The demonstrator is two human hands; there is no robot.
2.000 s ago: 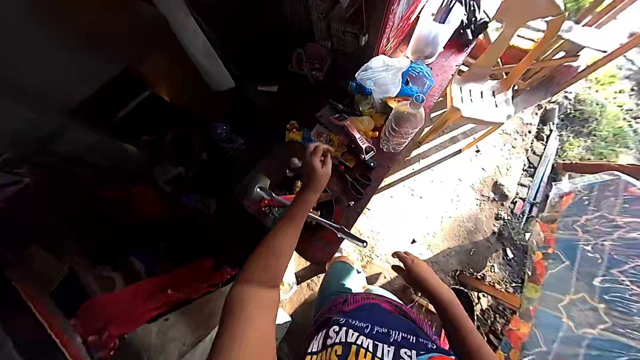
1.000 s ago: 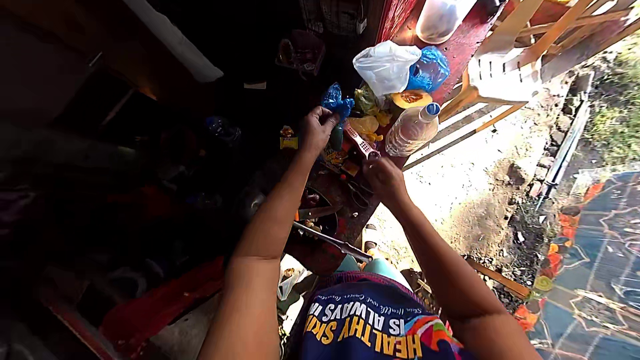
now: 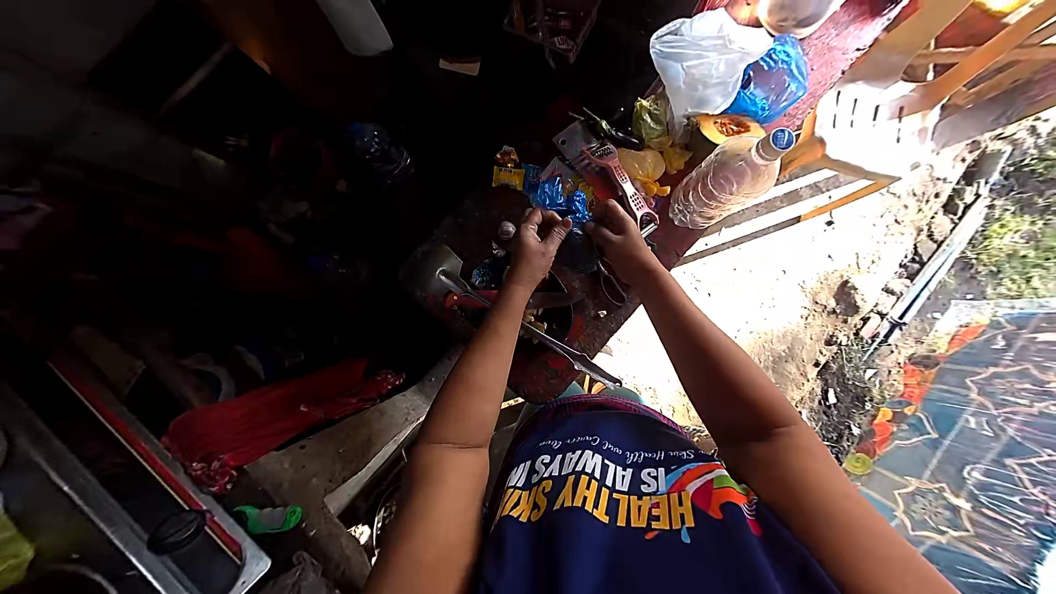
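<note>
Near the middle of the view, my left hand (image 3: 539,239) and my right hand (image 3: 617,235) hold a small blue plastic bag (image 3: 561,198) between them, each pinching it with the fingertips. Just beyond my right hand lies a pink-handled peeler or grater (image 3: 624,183). Small yellow and blue packets (image 3: 509,176) sit beyond my left hand. Below the hands is a pan or bowl, its contents mostly hidden in shadow. A metal ladle or turner (image 3: 536,330) with a long handle lies over it, its handle end toward my body.
A clear bottle with a blue cap (image 3: 730,177), a cut squash (image 3: 729,129), a white plastic bag (image 3: 701,62) and a blue plastic bag (image 3: 771,78) stand on the red table at the upper right. Past its edge is a plastic chair (image 3: 874,124). Red cloth (image 3: 276,412) lies lower left.
Two seconds ago my right hand was low, away from the table; it came up to the peeler or grater and is now at the blue bag. My left hand has taken hold of the bag.
</note>
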